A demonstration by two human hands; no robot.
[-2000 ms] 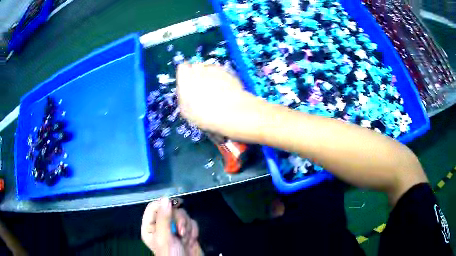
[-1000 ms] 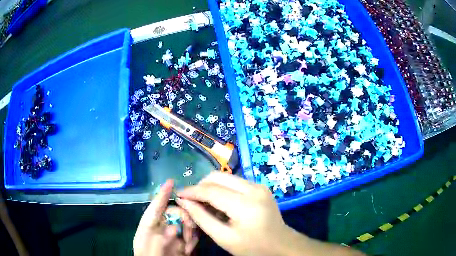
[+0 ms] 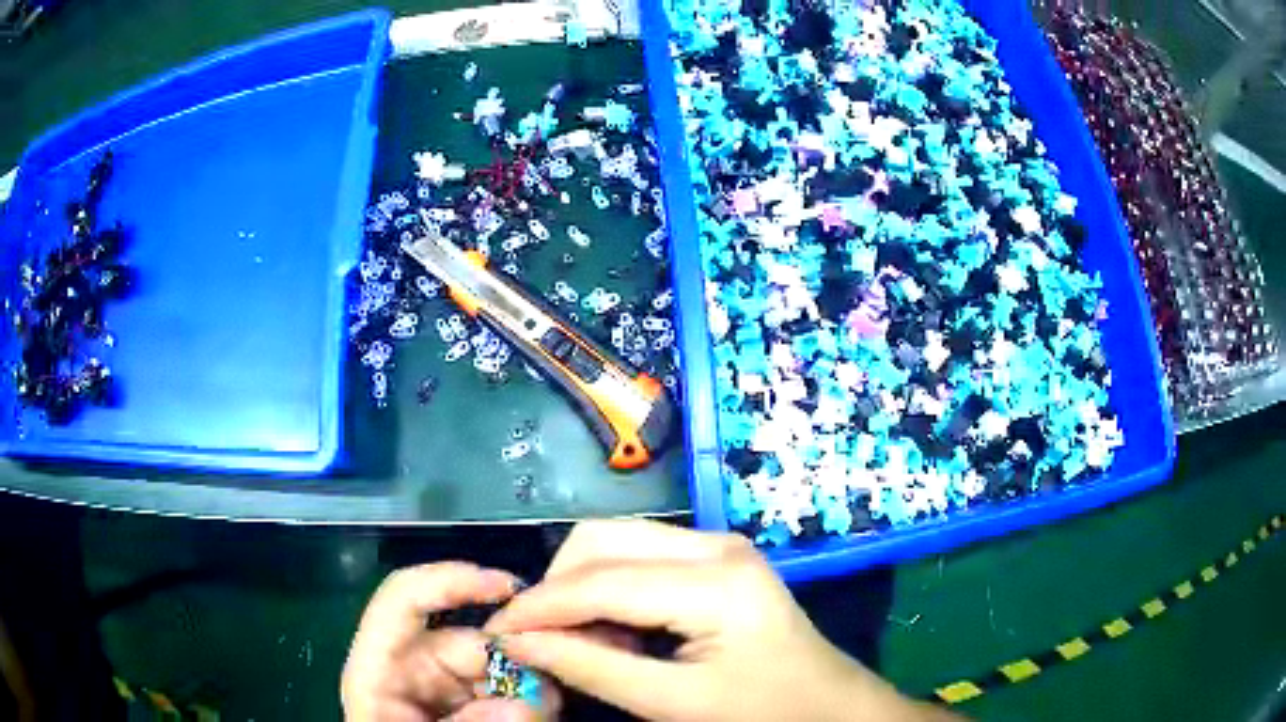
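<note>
A small assembly (image 3: 508, 674) with turquoise, dark and metallic bits sits at the fingertips, just off the bench's near edge. My left hand (image 3: 430, 646) holds it from the left; the fingers hide much of it. My right hand (image 3: 670, 614) reaches in from the right, its thumb and finger pinched together at the top of the assembly; what lies between them is hidden. An orange-and-black utility knife (image 3: 543, 339) lies on the bench, silver blade toward the upper left. Clear small plates (image 3: 402, 325) and a tangle of thin red wires (image 3: 504, 179) lie around and behind it.
A blue tray (image 3: 226, 282) at left holds black parts (image 3: 64, 303). A large blue bin (image 3: 705, 353) at right is full of turquoise, white, black and few pink crosses (image 3: 903, 268). A clear tray of dark red and silver parts (image 3: 1171, 212) stands far right. Yellow-black tape (image 3: 1072, 656) marks the floor.
My right hand has come back from the loose parts on the bench to my left hand, uncovering the knife. Both hands have since stayed together, shifting slightly lower. The camera view has shifted.
</note>
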